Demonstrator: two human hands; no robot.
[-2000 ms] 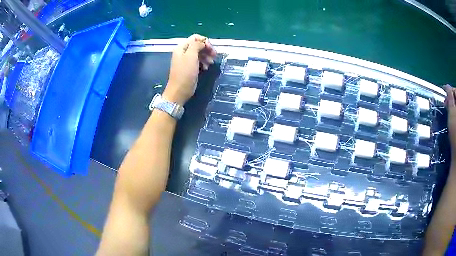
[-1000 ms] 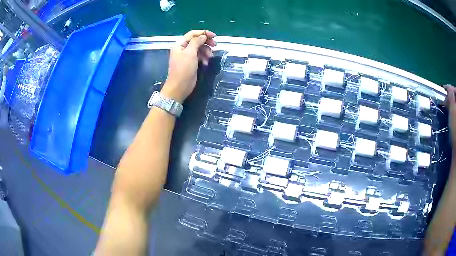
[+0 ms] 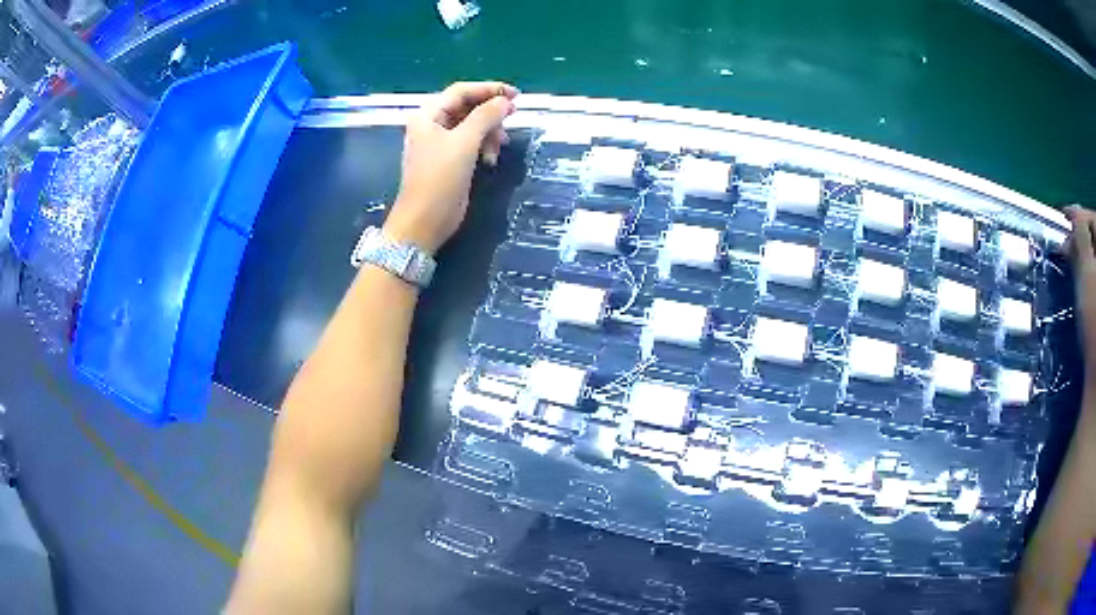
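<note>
A large clear blister tray [image 3: 745, 529] lies on the dark bench. White wired units [image 3: 780, 341] sit in its pockets in four rows with thin leads between them. The row nearest me holds two units at its left end; its other pockets show glare. My left hand [image 3: 451, 150], with a metal watch, rests at the conveyor side rail beyond the tray's far left corner. Its thumb and index tips meet, with no object discernible in them. My right hand [image 3: 1083, 234] is at the rail's right end, cut off by the picture edge; its fingers are mostly hidden.
A blue plastic bin [image 3: 154, 258] stands at the bench's left end, with glittering clear trays [image 3: 75, 198] beyond it. The green conveyor belt [image 3: 673, 60] runs behind the pale side rail [image 3: 769, 135]. One loose white unit [image 3: 457, 13] lies on the belt.
The loose white unit on the belt has moved to the right. My left hand has stayed at the rail, with its fingers shifted slightly. The units in the tray are unchanged.
</note>
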